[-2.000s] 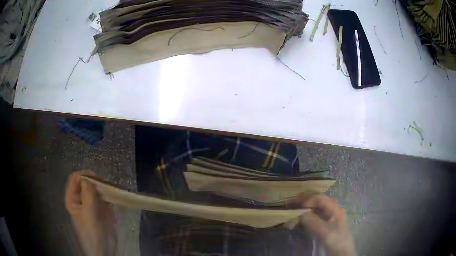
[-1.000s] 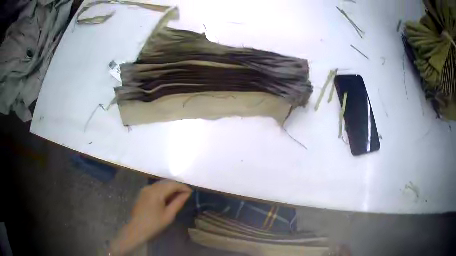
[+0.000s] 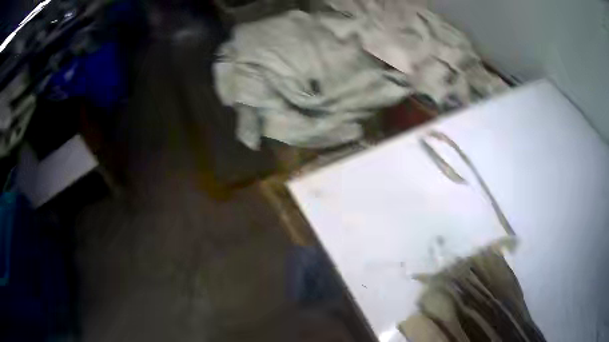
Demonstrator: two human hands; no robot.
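The stack of khaki and dark brown band pieces lies on the white table, cut off by the lower edge of the picture. A long narrow khaki tie strip curls away from its upper end. The picture is blurred. Neither my left hand nor my right hand is in view. The lap pile is also out of the picture.
A crumpled pale grey-beige garment pile lies beyond the table's far left edge. A blue thing and a pale box-like thing stand at the left. Dark floor lies between them and the table. A grey surface rises at the upper right.
The view has swung to the left and tilted, away from the lap, the phone and the tied bundle. The hand seen at the table edge is out of the picture.
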